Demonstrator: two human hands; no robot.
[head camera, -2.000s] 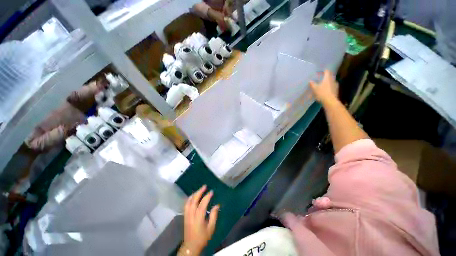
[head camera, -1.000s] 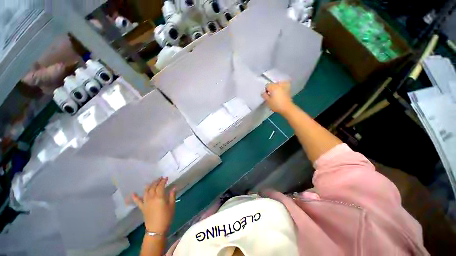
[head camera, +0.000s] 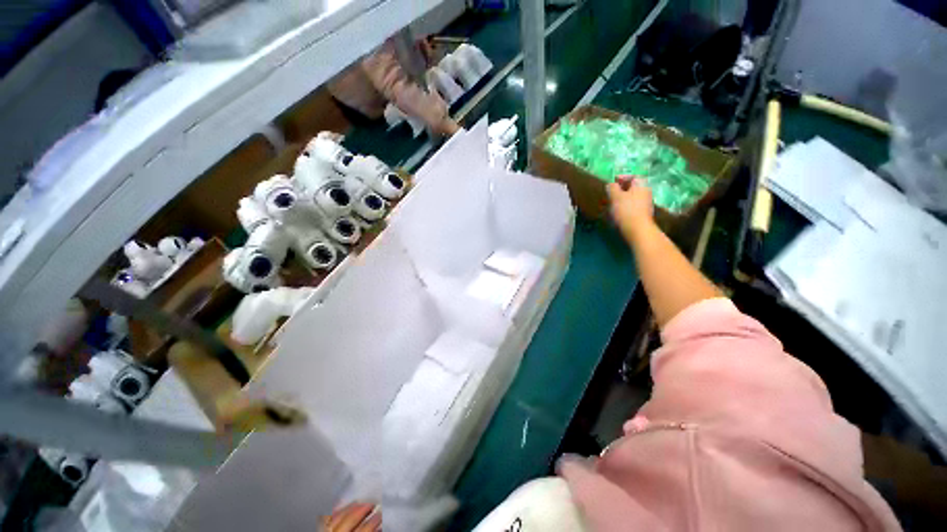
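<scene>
White packing boxes (head camera: 457, 416) stand in a row along the green bench (head camera: 550, 364), tall lids open, flat white inserts inside. An open brown accessory carton (head camera: 587, 197) full of bags with green pieces (head camera: 633, 156) stands past the far end of the row. My right hand (head camera: 631, 203) is at the near edge of this carton, fingers bent together; I cannot tell whether it holds anything. My left hand (head camera: 353, 517) is at the bottom edge, mostly cut off and partly hidden near the nearest box; its grip does not show.
White security cameras (head camera: 322, 203) stand grouped behind the boxes. More cameras (head camera: 123, 379) and a clear bag (head camera: 130, 494) are at the left. Flat white box blanks (head camera: 862, 291) lie at the right. A metal post and pale shelf (head camera: 208, 94) cross the left. Another person's arm (head camera: 410, 94) reaches in across the bench.
My right hand has moved from inside a box lid area to the green-bag carton. My left hand has dropped to the bottom edge of the picture. The view has shifted.
</scene>
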